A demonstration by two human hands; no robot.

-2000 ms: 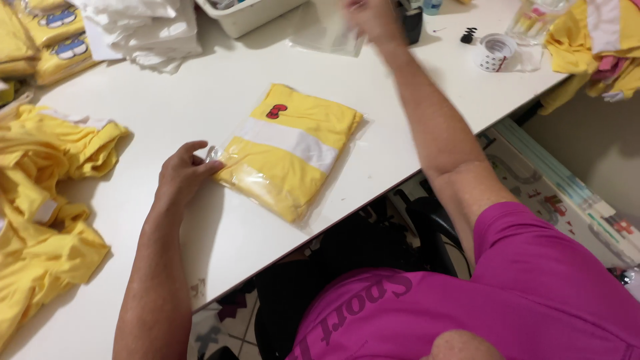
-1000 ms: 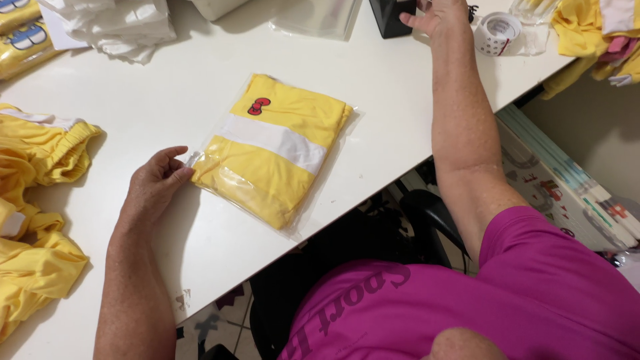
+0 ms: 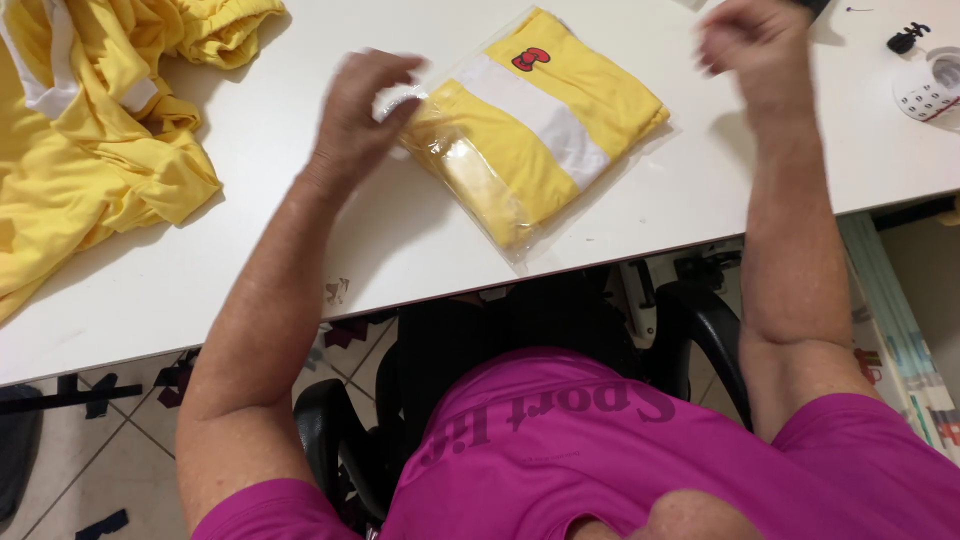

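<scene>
A folded yellow garment [image 3: 592, 82] with a white band and a red bow motif lies in a clear plastic bag [image 3: 480, 176] on the white table. My left hand [image 3: 367, 105] is at the bag's left end, its thumb and fingers around the clear flap, blurred by motion. To the right of the bag and apart from it, my right hand [image 3: 757, 45] is raised over the table with curled fingers; whether something small is in it cannot be told.
Loose yellow garments [image 3: 112, 150] with white parts are heaped on the left. At the right are a roll of printed tape [image 3: 926, 94], a small black item [image 3: 907, 37] and part of a black object [image 3: 814, 6]. The table's front edge [image 3: 525, 279] runs before me, above black chair armrests.
My right hand has come back from the black object towards the bag, its fingers now curled. My left hand remains at the bag's left end. The view has shifted.
</scene>
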